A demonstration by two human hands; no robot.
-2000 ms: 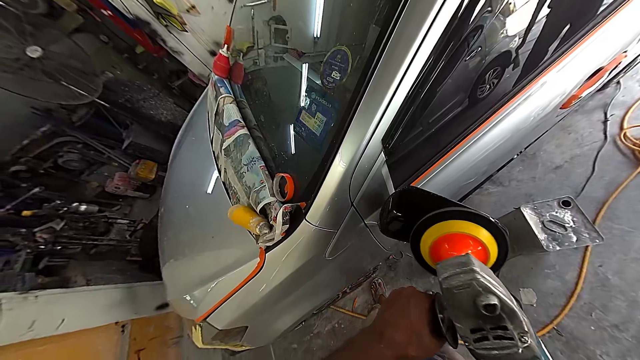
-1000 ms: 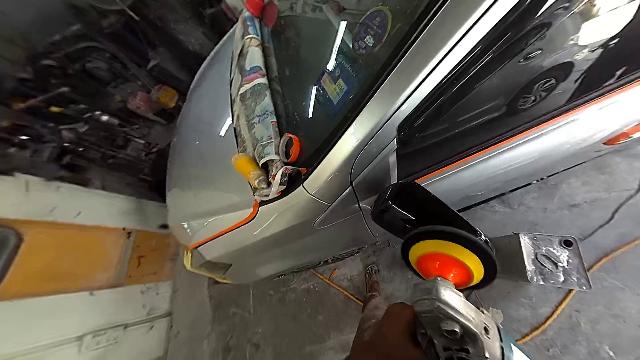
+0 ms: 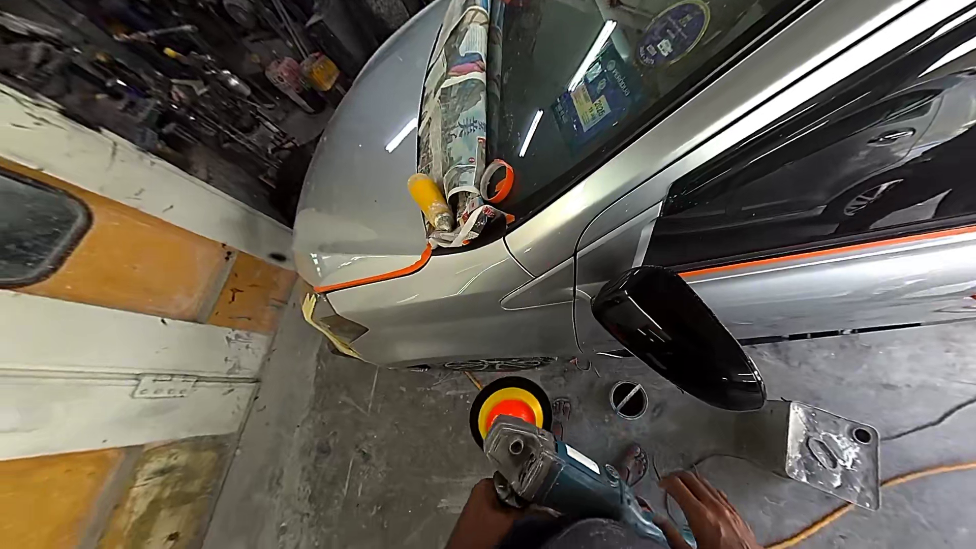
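Note:
A blue and grey angle polisher (image 3: 560, 469), with a black, yellow and red round pad (image 3: 509, 412), is held over the concrete floor beside the silver car's front fender (image 3: 457, 328). My left hand (image 3: 484, 512) is closed around the side of its head, partly hidden by the tool. At the rear of its body is my right hand (image 3: 705, 507), fingers somewhat spread; whether it grips the tool is unclear. The pad is apart from the fender in the picture. Orange masking tape (image 3: 381, 279) lines the bonnet edge, and a black wing mirror (image 3: 679, 335) juts out to the right.
Rolled newspaper (image 3: 465, 114), a yellow-wrapped bottle (image 3: 429, 200) and an orange tape roll (image 3: 498, 181) lie at the windscreen base. On the floor are a metal can (image 3: 831, 454), a round open tin (image 3: 628, 400) and an orange cord (image 3: 827, 520). Orange and white panels (image 3: 152, 267) stand left.
The polisher has moved away from the wing mirror, to the left of it beside the front fender. My right hand has come into view. The view has shifted.

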